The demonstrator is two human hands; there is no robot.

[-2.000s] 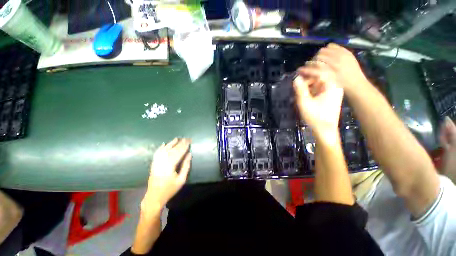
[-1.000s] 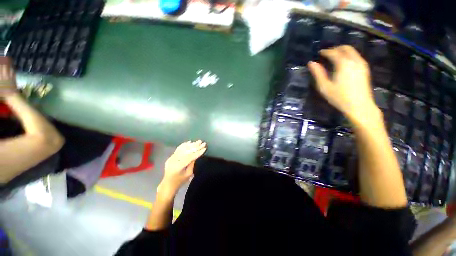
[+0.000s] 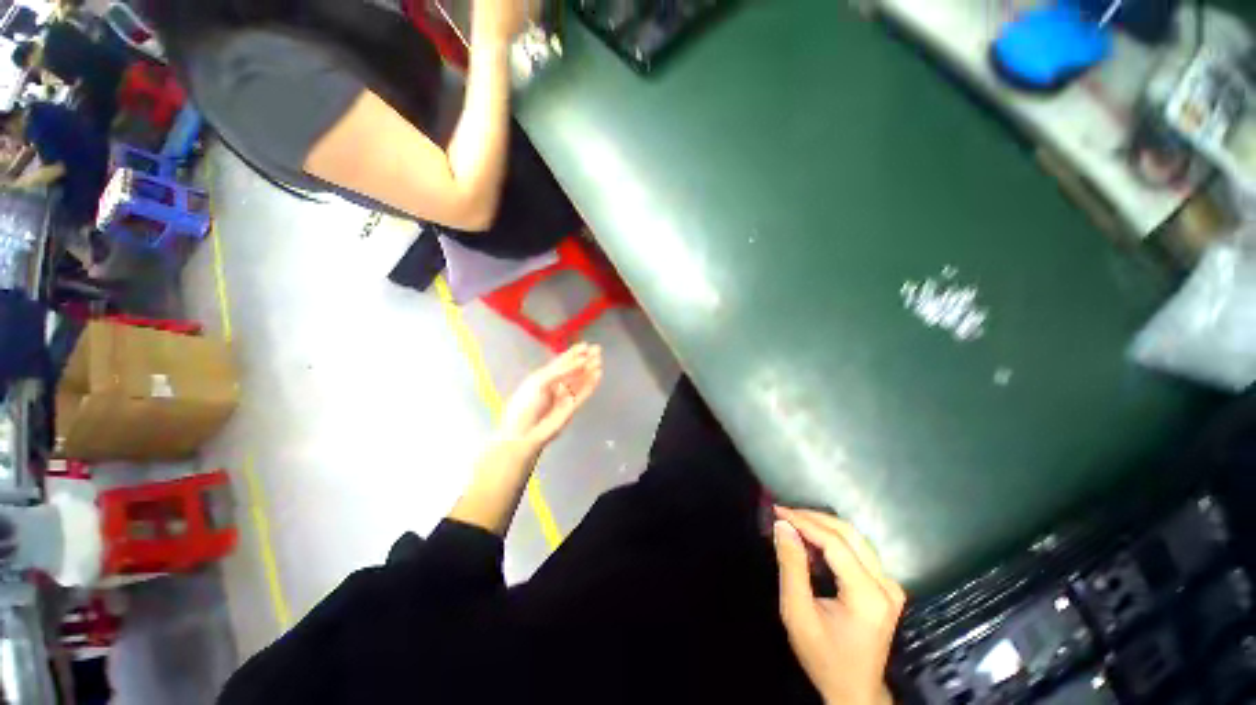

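My left hand [image 3: 554, 395] is off the bench, over the floor, with its fingers loosely apart and nothing seen in it. My right hand [image 3: 843, 592] is at the bench's front edge beside the black tray, with thumb and fingers curled towards each other. A small dark, reddish patch shows at its fingertips; whether it is a held part or something behind cannot be told. The black tray [image 3: 909, 678], cut off at the lower right, holds dark housings [image 3: 1012, 654]. A pile of small white inserts [image 3: 945, 306] lies on the green bench top [image 3: 827, 179].
A crumpled clear bag [image 3: 1205, 324] and a blue mouse [image 3: 1051, 47] are at the bench's back. A seated person [image 3: 400, 145] is beside the bench, with another black tray [image 3: 647, 30] near. Red stools [image 3: 168, 526], a cardboard box [image 3: 148, 390] and yellow floor lines are at left.
The view has swung and tilted left, showing more floor. My right hand has left the tray pockets for the bench's front edge. My left hand is still open, now clear of the bench.
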